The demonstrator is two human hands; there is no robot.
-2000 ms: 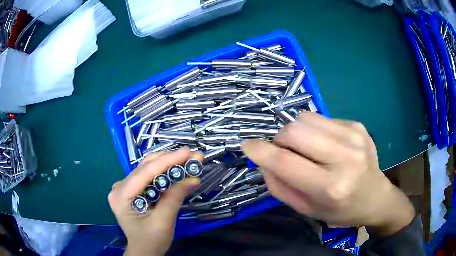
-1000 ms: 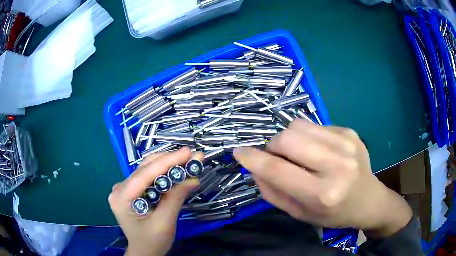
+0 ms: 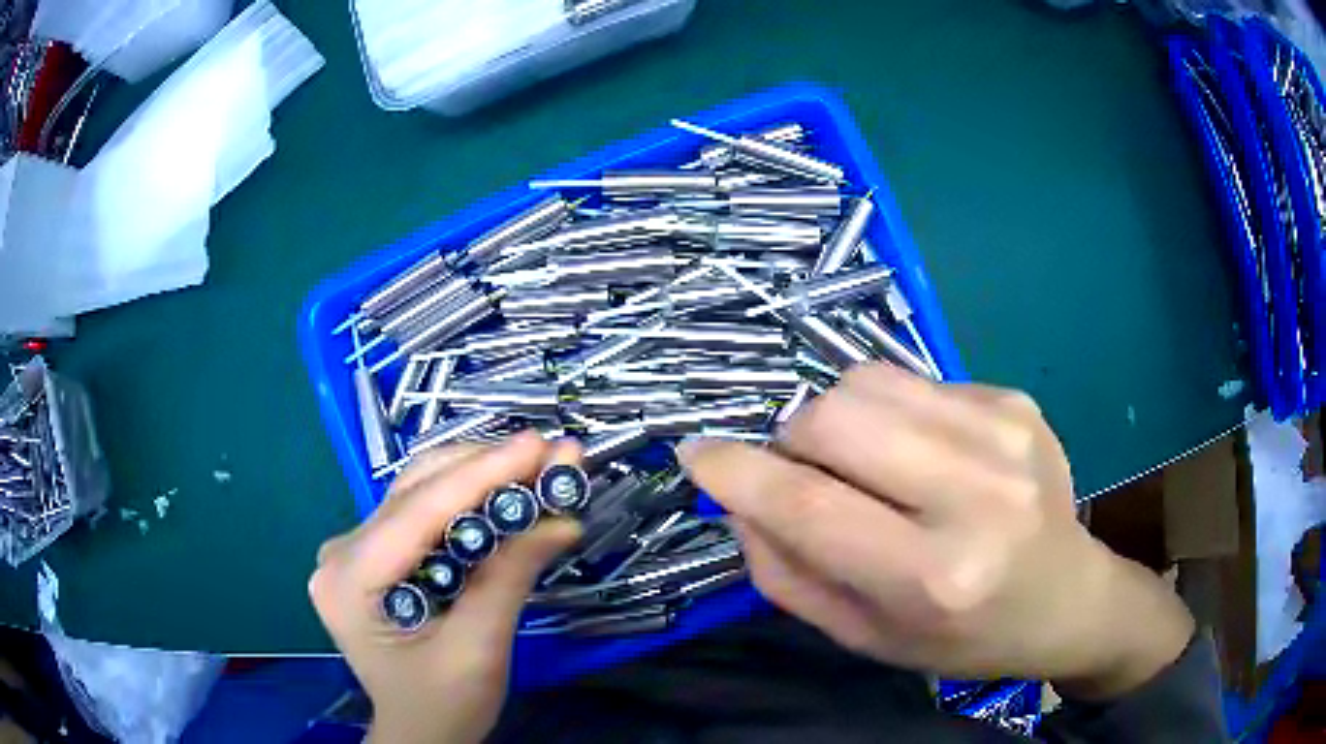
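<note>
My left hand (image 3: 436, 589) is closed around several silver metal cylinders (image 3: 512, 507), held in a slanting row with their dark round ends facing up. My right hand (image 3: 909, 531) is to the right of it, fingers curled and thumb and forefinger pinched together. A dark blur and a bit of blue show by its fingertips; I cannot tell whether it holds a tool. The two hands are apart. Both are over the near part of a blue tray (image 3: 329, 381) heaped with more metal cylinders (image 3: 713, 337) with thin pale stems.
A clear box with white lining (image 3: 502, 55) stands beyond the tray. White sheets (image 3: 138, 218) lie upper left. A clear tub of small metal pieces (image 3: 32, 465) is at the left edge. Blue trays of parts (image 3: 1251, 218) are far right. Brown cardboard (image 3: 1200, 509) is lower right.
My right hand has moved left and slightly down, closer to my left hand. My left hand keeps the cylinders in nearly the same place; their ends have turned or shifted slightly.
</note>
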